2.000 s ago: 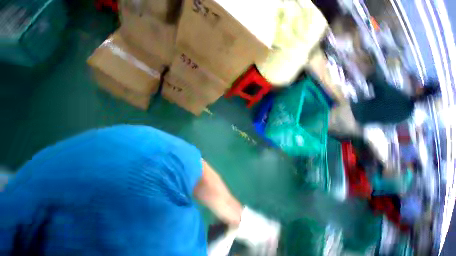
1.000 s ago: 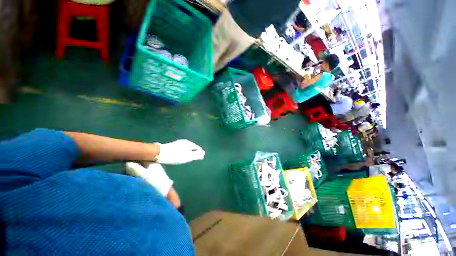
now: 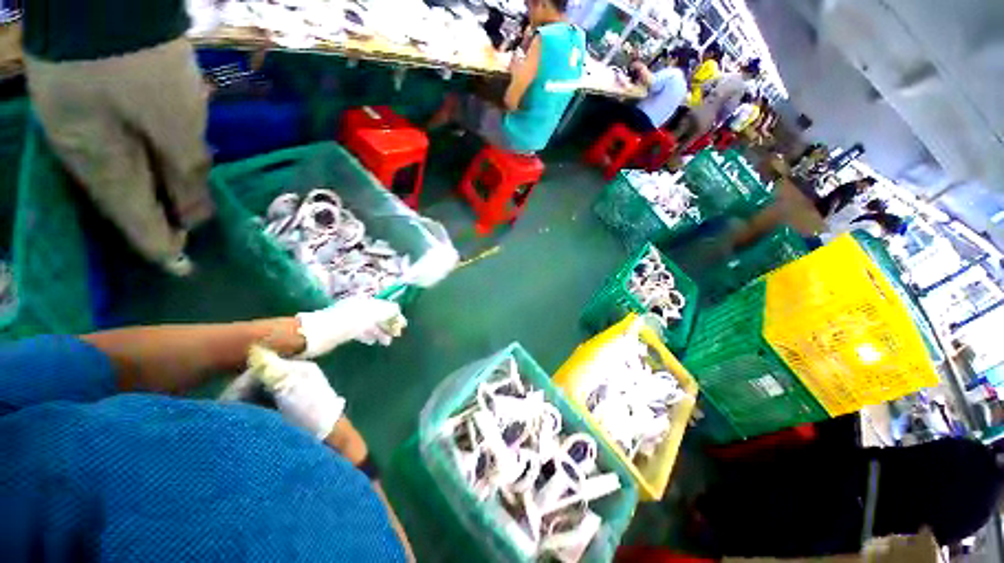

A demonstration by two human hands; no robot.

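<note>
My left hand (image 3: 352, 324), in a white knit glove, reaches in from the left edge, beside a green crate of white parts (image 3: 336, 247). Its fingers are loosely curled together and no object shows in it. My right hand (image 3: 299, 394), also in a white glove, is just below it, with its fingers by my left wrist. Whether it grips the glove or wrist there cannot be told. Another green crate (image 3: 528, 462), lined with clear plastic and full of white ring-shaped parts, stands right of my hands. A yellow crate of white parts (image 3: 628, 401) is against it.
A standing person in beige trousers (image 3: 127, 132) is at upper left. A person in a teal top (image 3: 545, 83) sits at a long bench. Red stools (image 3: 501, 185) stand on the green floor. Stacked green crates (image 3: 743, 363) and a yellow crate (image 3: 848, 330) are at right.
The view has moved forward and turned; the crates of white parts are nearer and larger. The cartons at the bottom have left the view. My hands remain close together, the left one's fingers more curled.
</note>
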